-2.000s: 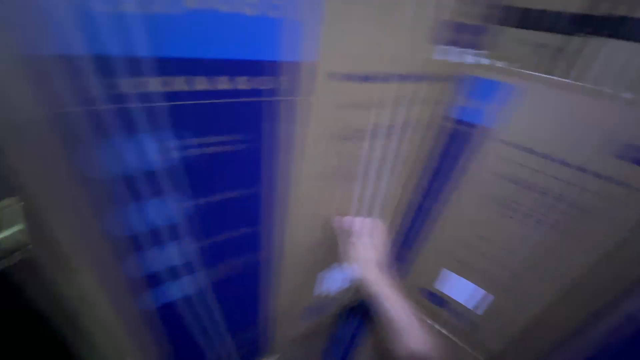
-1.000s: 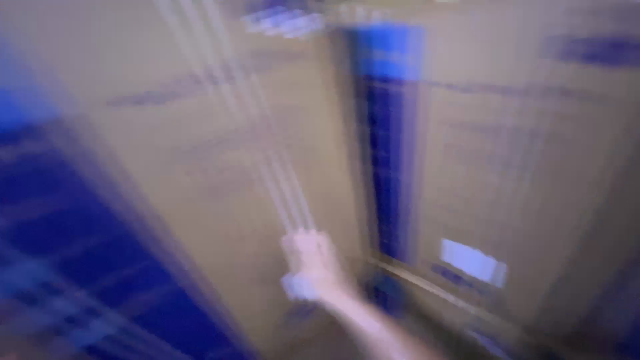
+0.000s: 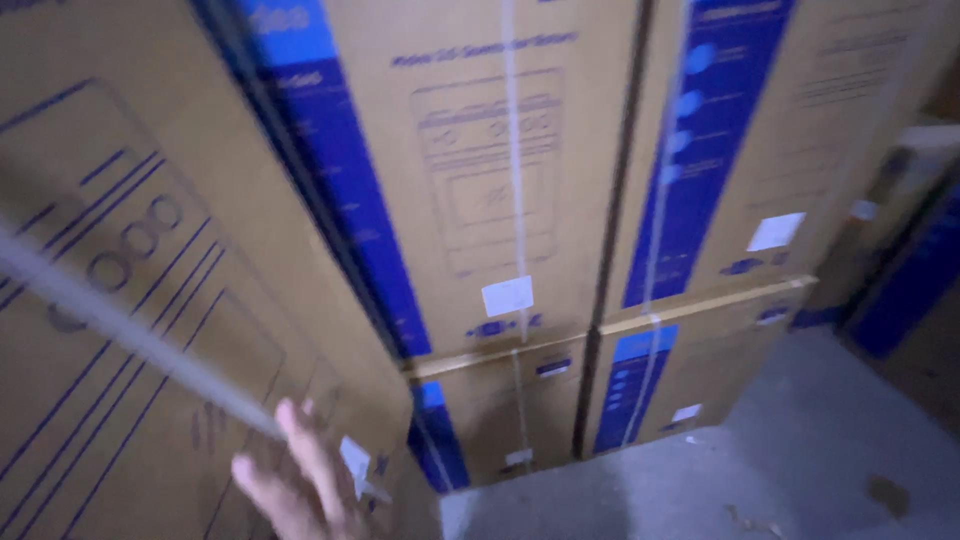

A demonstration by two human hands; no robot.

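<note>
My right hand (image 3: 300, 476) is at the lower left, in front of a large cardboard carton (image 3: 247, 300) printed with a line drawing of a cooking range. Its thumb and fingers are spread. A pale packing strap (image 3: 150, 341) slants down across this carton to the fingertips; whether the fingers hold it or only touch it cannot be told. A white label (image 3: 355, 459) shows just right of the hand, low on the carton. My left hand is out of view.
Ahead, an upper carton (image 3: 480, 225) and another beside it (image 3: 757, 165) stand on lower cartons (image 3: 487, 420) (image 3: 697, 375), all strapped. More cartons (image 3: 915, 300) stand at the far right. The grey floor (image 3: 675, 495) has small debris on it.
The fingers, bunched at the strap earlier, are now spread. The view has shifted a lot and shows more cartons and the floor.
</note>
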